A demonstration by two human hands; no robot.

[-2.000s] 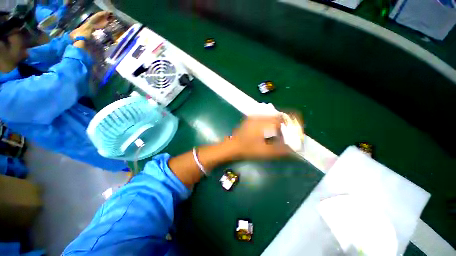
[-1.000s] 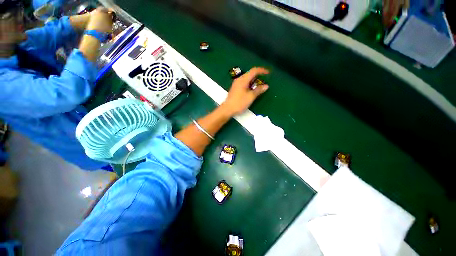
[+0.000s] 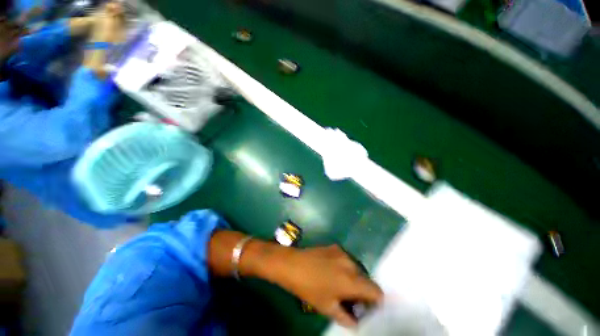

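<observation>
My left hand (image 3: 329, 281) is low in the middle of the view, at the left edge of the white sheet (image 3: 454, 256). Its fingers are closed on a small dark module (image 3: 356, 308), mostly hidden by the fingers. Two modules lie on the green bench near my forearm, one above (image 3: 291, 185) and one just above the wrist (image 3: 287, 233). Another module (image 3: 307, 306) is partly hidden under my hand. My right hand is not in view. A blurred pale shape lies at the bottom edge of the sheet.
Crumpled tissue (image 3: 343, 154) lies on the pale rail (image 3: 263, 98). Several modules lie on the green belt beyond it, one near the sheet (image 3: 424, 168). A light-blue fan (image 3: 141, 167) and white bench unit (image 3: 174, 75) stand at left. A person in a blue smock (image 3: 49, 131) works beyond them.
My left hand has come back from the belt beyond the rail to the sheet's edge and now holds a module. The tissue, in my hand's area earlier, lies on the rail. The view has shifted and blurred.
</observation>
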